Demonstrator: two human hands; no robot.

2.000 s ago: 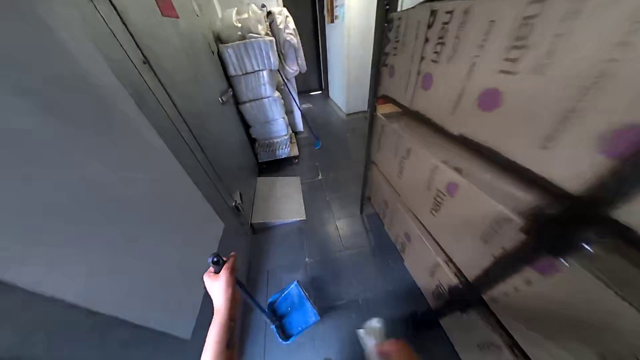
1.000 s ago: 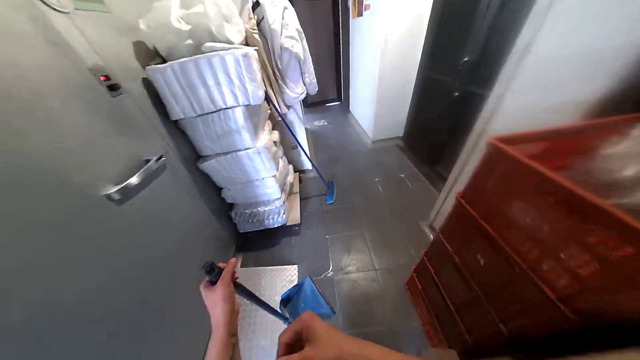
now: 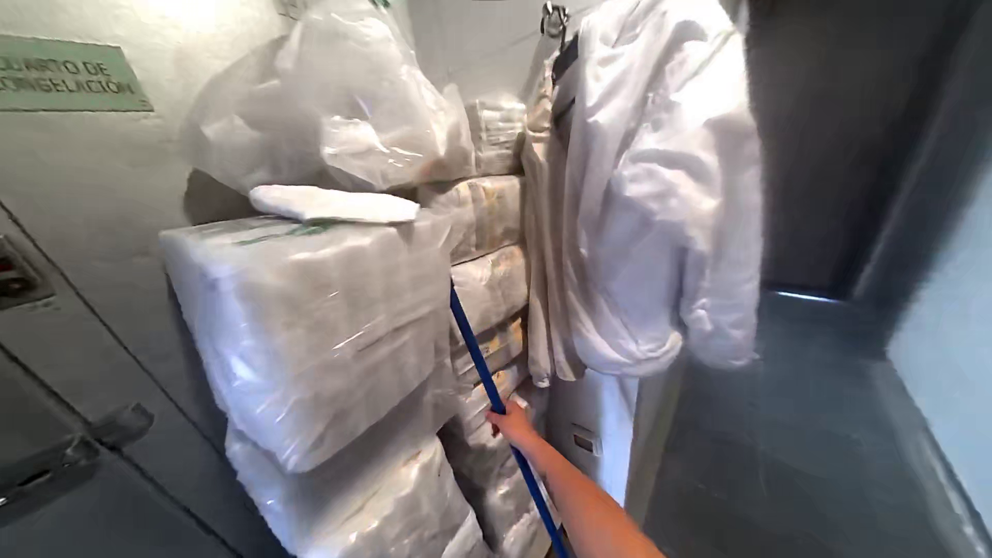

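My right hand (image 3: pixel 511 425) is closed around a blue pole (image 3: pixel 479 358), which slants from the stacked packs down to the bottom edge of the view. The pole's lower end is out of frame. Plastic-wrapped white packs (image 3: pixel 310 310) stand in a tall stack left of the hand, and more wrapped packs (image 3: pixel 488 287) rise behind the pole. White coats (image 3: pixel 643 194) hang just right of the pole's upper end. My left hand is outside the view, and so is the blue dustpan.
A metal door with a handle (image 3: pixel 74 457) borders the left side. A filled clear plastic bag (image 3: pixel 333 108) and a folded white cloth (image 3: pixel 333 204) lie on the stack. Dark floor (image 3: pixel 728 442) runs along the right, beside a pale wall (image 3: pixel 945 310).
The view has moved close to the packs and coats. My right hand has taken hold of the blue pole that leaned there. My left hand, earlier holding the dustpan's handle, has left the view.
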